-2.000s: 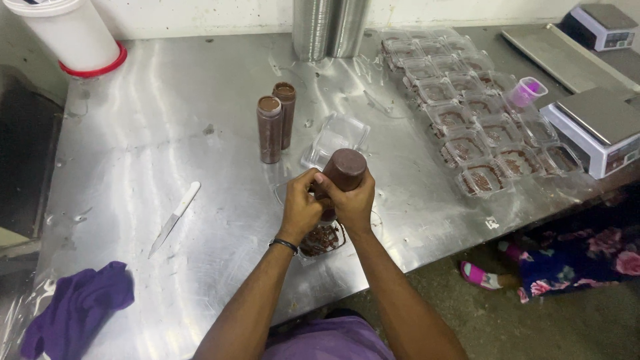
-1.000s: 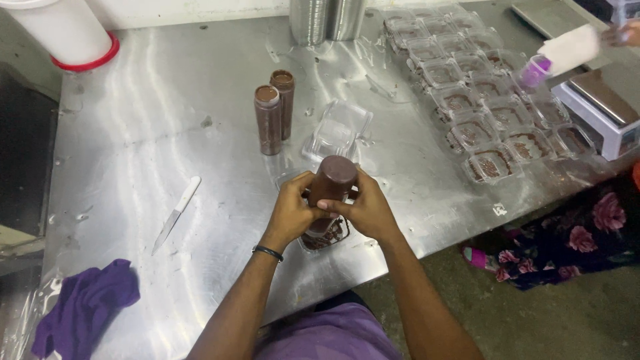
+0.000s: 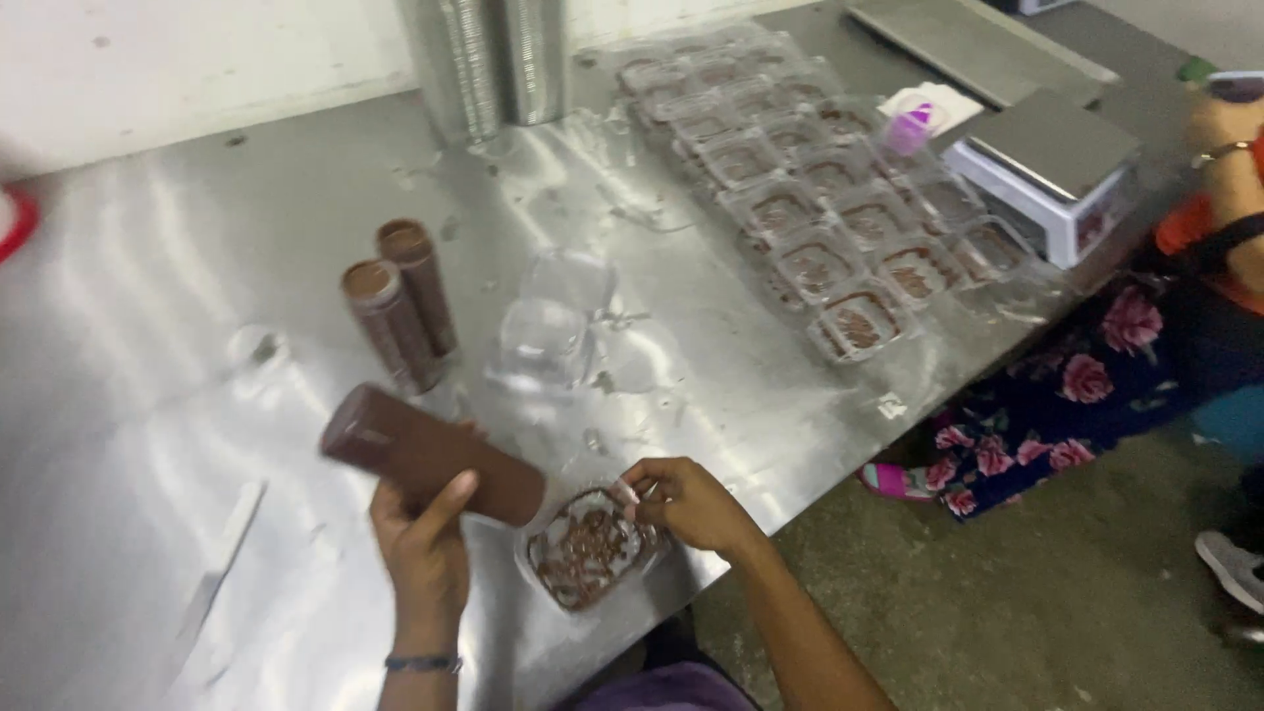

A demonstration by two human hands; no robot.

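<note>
My left hand [image 3: 425,533] grips a brown cylindrical container [image 3: 425,454], which is tilted above the steel table to the left of a plastic tub. That clear tub [image 3: 583,553] has brown chocolate-like matter inside. At the tub's upper right rim are the fingers of my right hand [image 3: 681,504]; whether they grip the rim cannot be told. Two more brown-filled cylinders [image 3: 375,306] [image 3: 420,276] stand upright beyond my left hand. Clear plastic tubs [image 3: 543,336] lie behind the tub in front of me. A white-handled knife [image 3: 227,553] rests at the left.
Rows of filled plastic tubs [image 3: 815,262] cover the table's right part, near a purple cup [image 3: 908,128] and a white scale [image 3: 1057,168]. Tall stacks [image 3: 484,69] stand against the wall. Another person in a floral garment [image 3: 1076,395] is beyond the table's right edge.
The brown cylinder has gone from upside down over the tub between both hands to tilted at the left in my left hand. My right hand has let go of it and moved to the tub's rim.
</note>
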